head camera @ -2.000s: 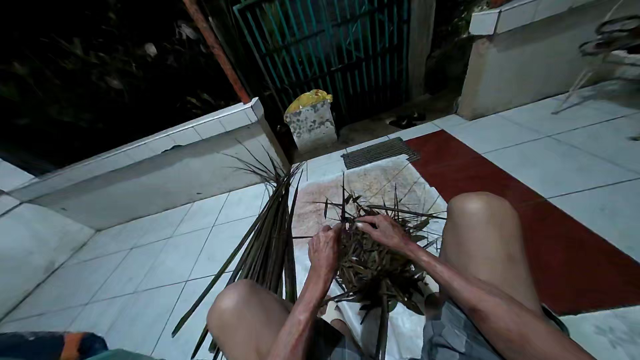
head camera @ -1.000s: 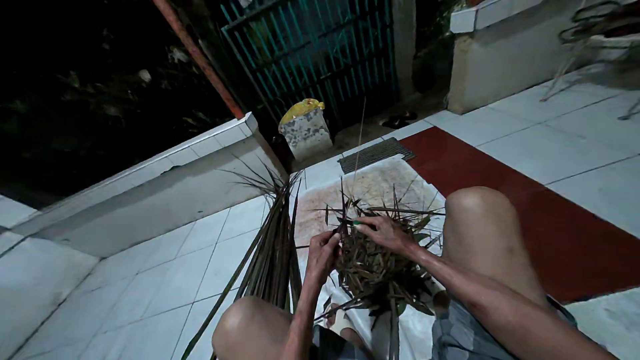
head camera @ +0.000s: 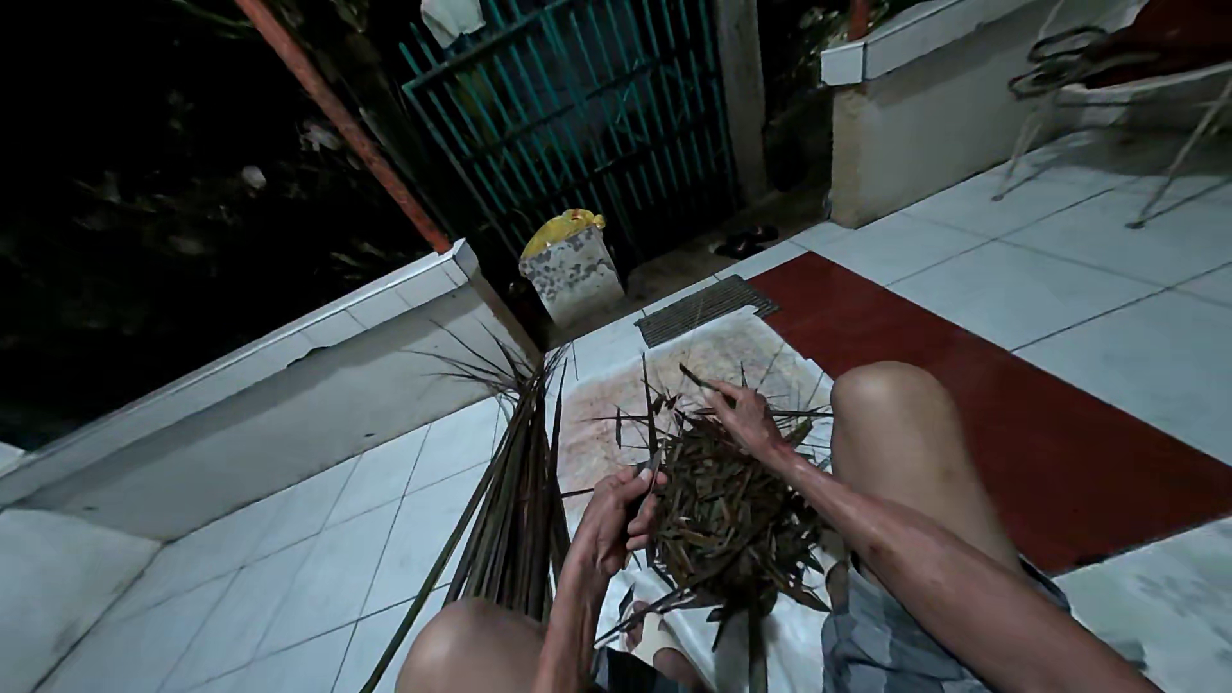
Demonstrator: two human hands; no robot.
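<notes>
My left hand (head camera: 621, 515) is closed around a small knife (head camera: 652, 470), its blade pointing up; its handle is mostly hidden by the fingers. To the right and higher, my right hand (head camera: 746, 416) pinches a short dark strip of leaf (head camera: 695, 376) between thumb and fingers. Below and between the hands lies a heap of cut dry leaf pieces (head camera: 736, 510) on a stained white sheet (head camera: 616, 397). A bundle of long palm leaflets (head camera: 510, 491) rests on the tiles left of my left hand.
A low tiled wall (head camera: 318, 375) runs along the left. Ahead stand a green metal gate (head camera: 597, 125), a concrete block with a yellow cover (head camera: 573, 279) and a grey doormat (head camera: 705, 310). A red floor strip (head camera: 962, 414) crosses at the right, and a metal-legged chair (head camera: 1126, 106) stands beyond it.
My hands were close together over the heap and are now apart. The right hand has moved away from the left, up and to the right.
</notes>
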